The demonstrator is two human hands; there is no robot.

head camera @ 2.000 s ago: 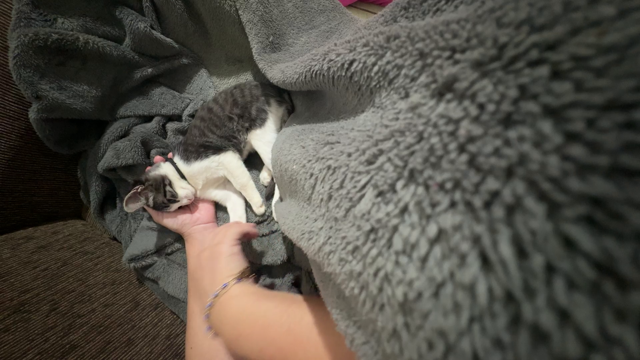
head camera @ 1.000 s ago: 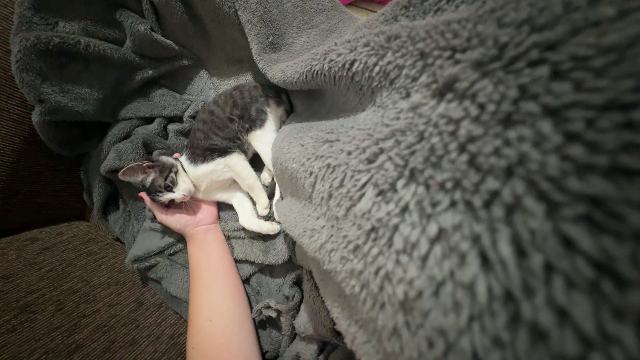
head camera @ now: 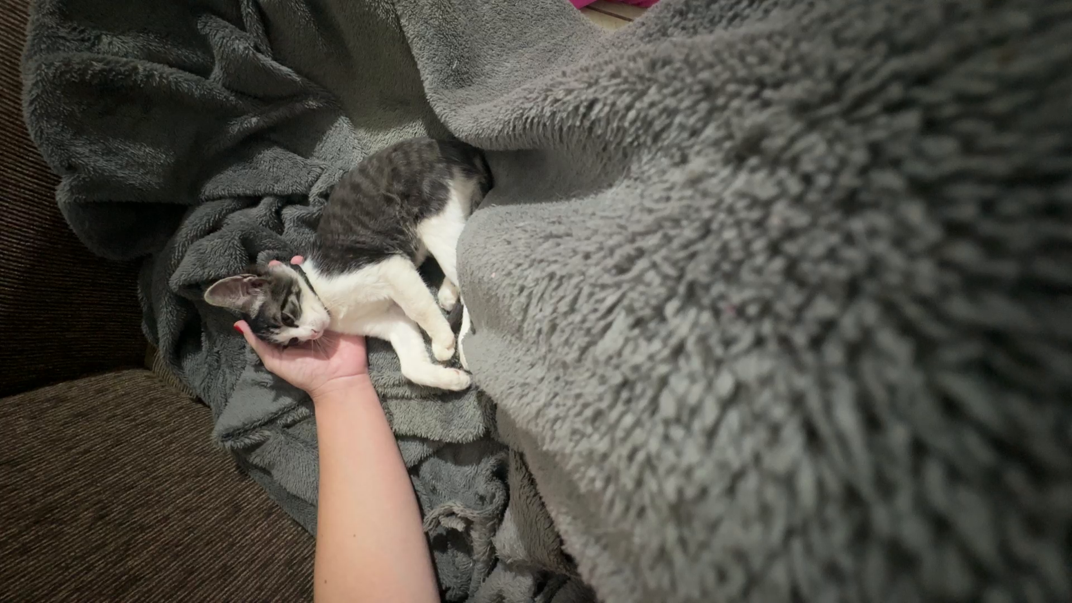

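Note:
A grey tabby and white kitten [head camera: 381, 222] lies on its side on a rumpled grey plush blanket [head camera: 251, 159]. Its head rests in the upturned palm of my left hand [head camera: 322, 360], which comes in from the lower edge. The thumb, with a red nail, is by the kitten's cheek, and fingertips show behind its neck. The kitten's forelegs stretch toward the lower right, and a fold of blanket hides part of its hind end. A thin dark band shows at its neck. My right hand is out of view.
Brown ribbed upholstery [head camera: 126, 494] lies along the left side and lower left. A large raised mound of the grey plush blanket [head camera: 712, 335] fills the right side, close to the camera. Something pink [head camera: 645, 2] shows at the top edge.
Two seconds ago my right arm, with a braided bracelet, lay across my left forearm; it has left the view. My left hand has stayed under the kitten's head.

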